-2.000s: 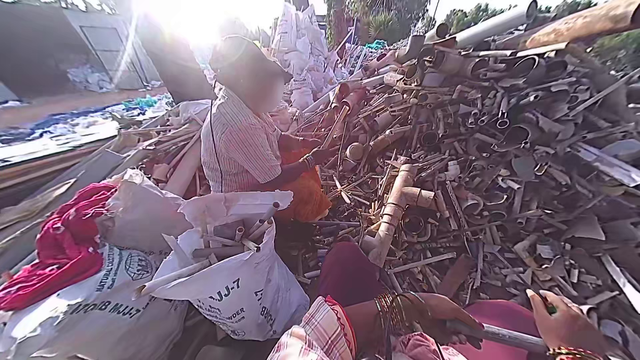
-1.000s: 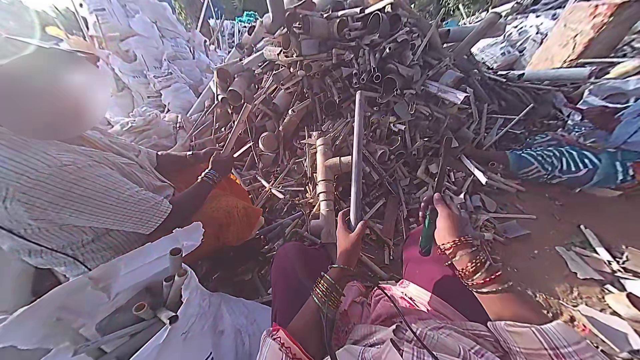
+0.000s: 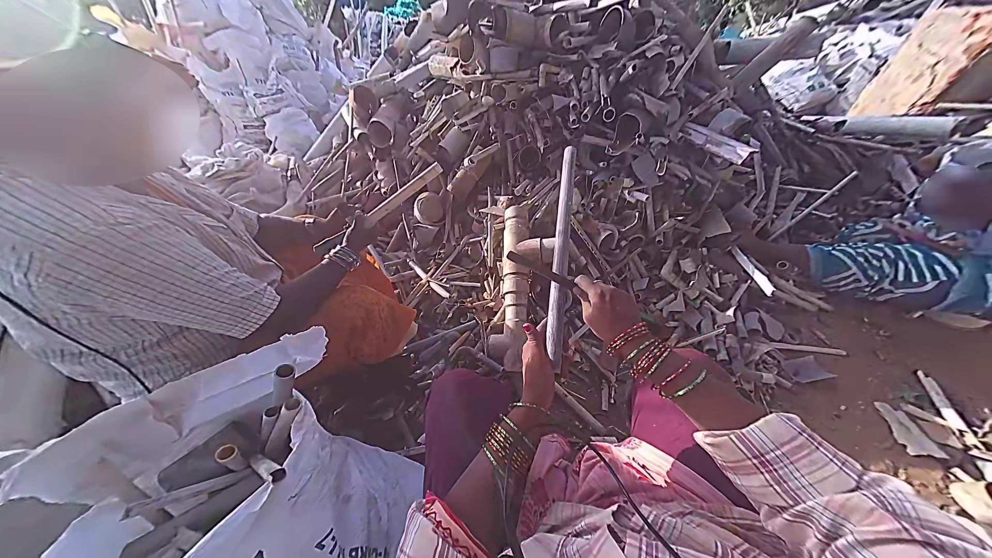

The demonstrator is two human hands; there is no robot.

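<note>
My left hand (image 3: pixel 537 370) grips the lower end of a long grey plastic pipe (image 3: pixel 561 256), which stands nearly upright in front of me. My right hand (image 3: pixel 608 308) is shut on a dark flat blade (image 3: pixel 542 271), probably a knife; its handle is hidden in my fist. The blade points up and left and crosses the pipe at about mid-length; whether they touch I cannot tell. Behind them lies a beige jointed pipe fitting (image 3: pixel 515 279) with a side branch, on the scrap pile.
A large heap of scrap pipes (image 3: pixel 604 93) rises ahead. At left a person (image 3: pixel 155 279) holds a pipe piece beside an orange cloth (image 3: pixel 360 318). A white sack (image 3: pixel 341 480) with pipes stands lower left. Another person's patterned sleeve (image 3: pixel 891 260) reaches in from the right.
The view has swung right since the first frame. My right hand has moved left from beside my right knee, bringing the blade across the pipe. My left hand still holds the pipe.
</note>
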